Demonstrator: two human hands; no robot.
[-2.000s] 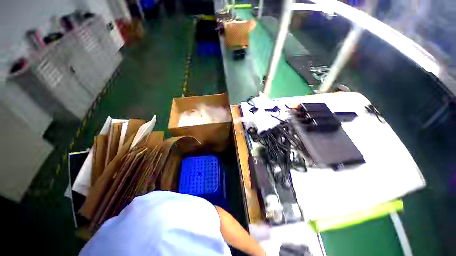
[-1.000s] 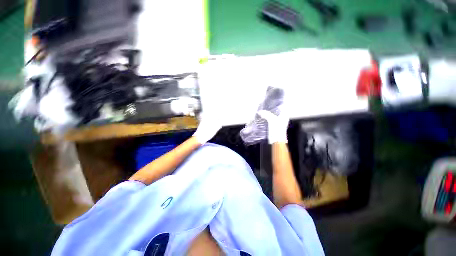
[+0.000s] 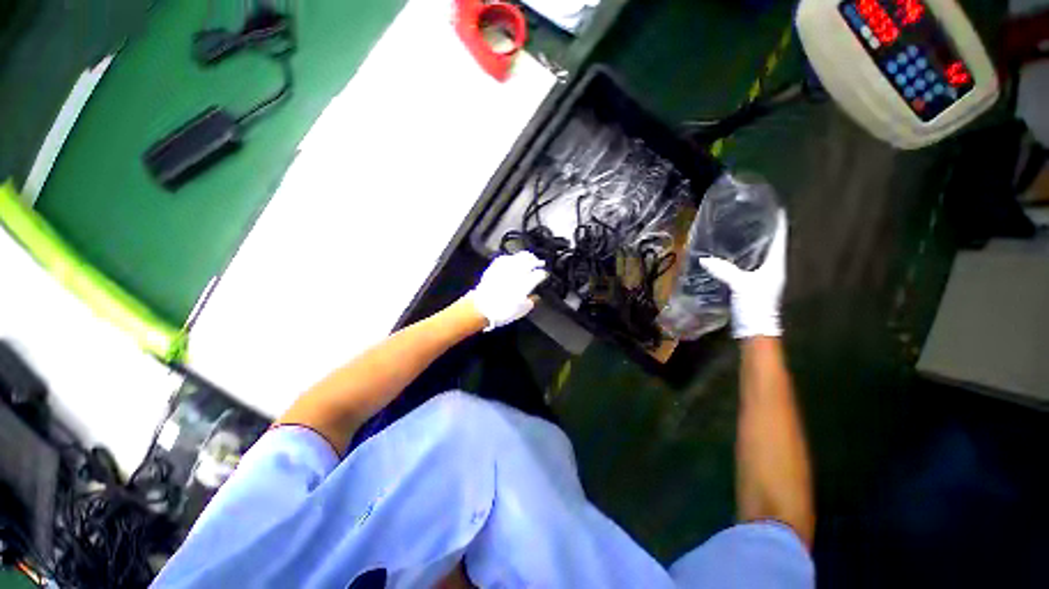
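My right hand point(image 3: 759, 276), in a white glove, is closed around a bagged adapter point(image 3: 732, 230) in shiny clear plastic, held over the right side of the black packing tray point(image 3: 506, 207). My left hand point(image 3: 507, 289), also gloved, is at the tray's near left edge beside the black cords point(image 3: 598, 259); whether its fingers grip a cord cannot be told. Bagged adapters point(image 3: 615, 167) lie in the tray's far part, with the cord heap nearer me. A strip of brown cardboard point(image 3: 663, 349) shows at the tray's near right corner.
A white sheet point(image 3: 368, 173) covers the bench edge left of the tray. A red tape dispenser point(image 3: 495, 37) stands at its far end. A black adapter point(image 3: 193, 147) lies on the green bench top point(image 3: 127, 230). A keypad device with red digits point(image 3: 903, 63) is at upper right. More cords point(image 3: 104, 518) lie lower left.
The view has turned to the right, towards the tray. My right hand has carried the bagged adapter from the bench edge to over the tray. My left hand has moved to the tray's edge.
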